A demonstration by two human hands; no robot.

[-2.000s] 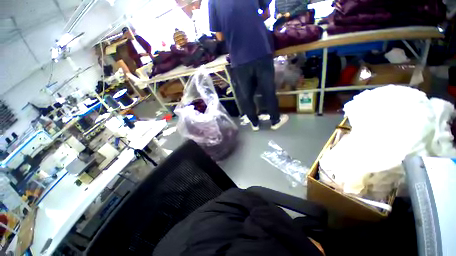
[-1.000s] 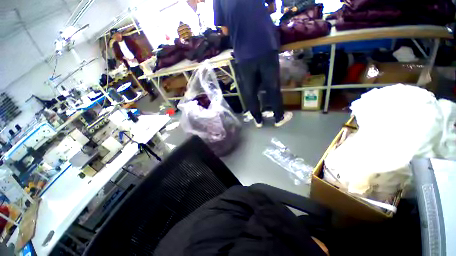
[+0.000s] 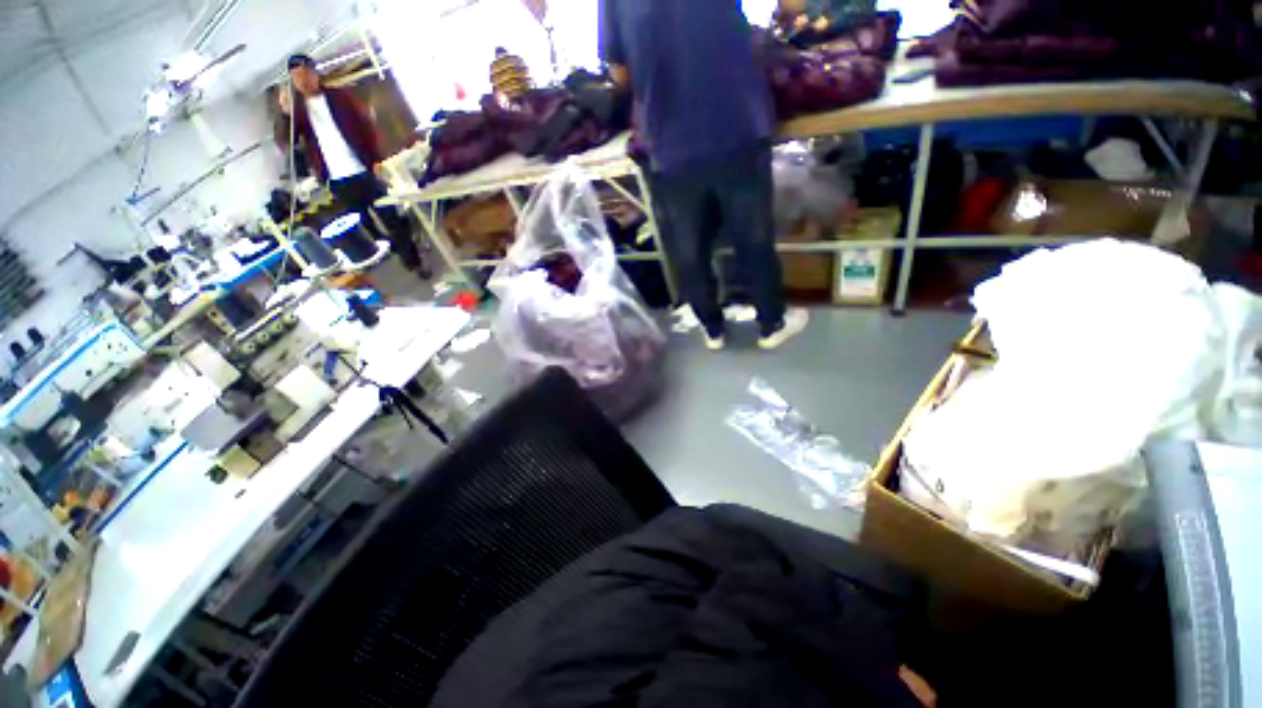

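A sleeve of my black puffy jacket (image 3: 678, 609) fills the bottom middle. A small skin-toned sliver at its right end, at the bottom edge, looks like my left hand (image 3: 916, 687); its fingers and anything in it are hidden. My right hand is out of the picture. Nearest on the right, a brown open cardboard box (image 3: 955, 553) overflows with a heap of overexposed white material (image 3: 1080, 374). The white sewing table (image 3: 1187, 581), with a ruler strip along its edge, is cut off at the right.
A black mesh chair back (image 3: 485, 539) stands at lower left. A clear bag (image 3: 581, 332) with burgundy goods and a loose plastic sheet (image 3: 796, 443) lie on the floor. A person (image 3: 706, 152) stands at the jacket table (image 3: 1052, 100); another person (image 3: 332, 138) stands further back. Sewing machines line the left.
The far person in a burgundy jacket has come more fully into view, standing upright and nearer. The view has shifted slightly. The skin-toned sliver sits slightly further right at the bottom edge.
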